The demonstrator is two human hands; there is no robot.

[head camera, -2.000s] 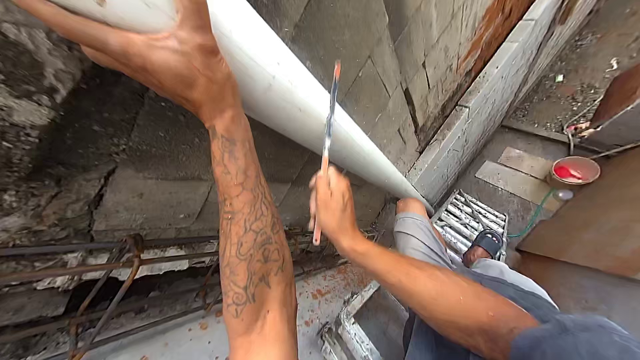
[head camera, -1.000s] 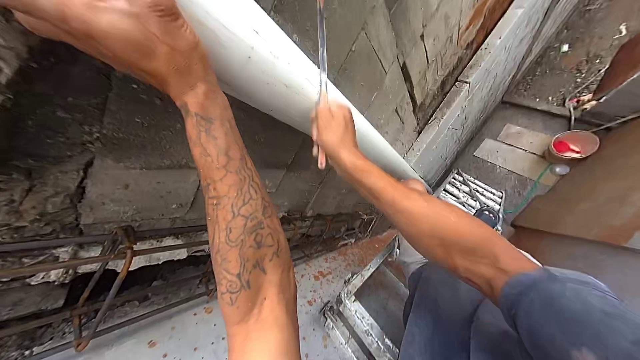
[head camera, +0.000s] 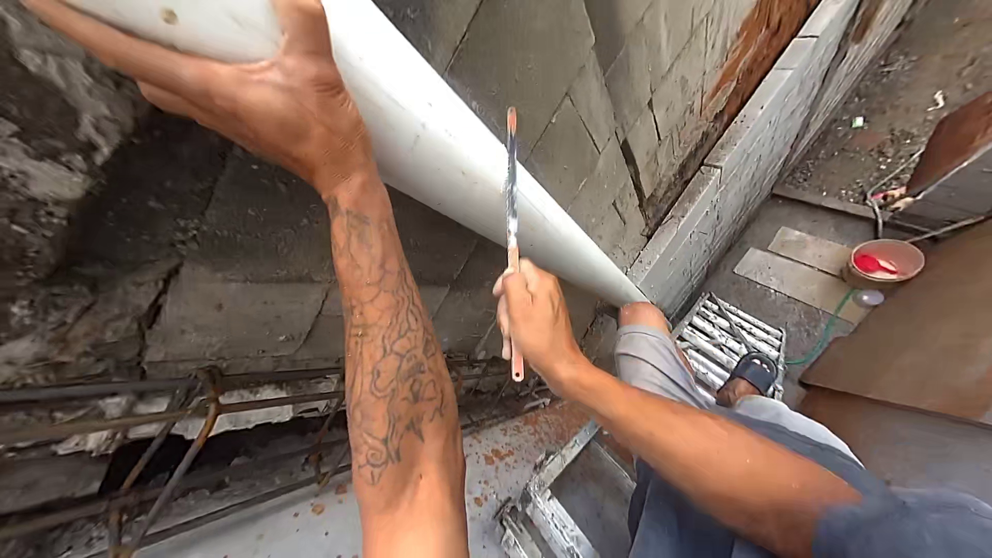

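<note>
A long white plastic pipe [head camera: 434, 132] runs slantwise from the upper left down to my bent knee, where its narrow-looking far end lies. My left hand [head camera: 263, 93] grips the pipe near the top left, with the palm and thumb against it; some fingertips are out of view. In my right hand [head camera: 535, 310] is a thin paint-stained tool, seemingly a hacksaw or brush seen edge-on [head camera: 512, 178], with its pinkish handle end below my fist. The tool stands upright in view, in front of the pipe; whether it touches the pipe I cannot tell.
A grey block wall [head camera: 682, 225] borders the slabs behind the pipe. Rusty rebar [head camera: 194, 411] crosses the lower left. A paint-spattered metal frame [head camera: 550, 504] and slatted platform [head camera: 728, 333] are below, my sandalled foot on the latter. A bucket [head camera: 887, 260] with something red stands right.
My right hand and its tool went up in view and have come back down since one second ago. My left hand stays on the pipe.
</note>
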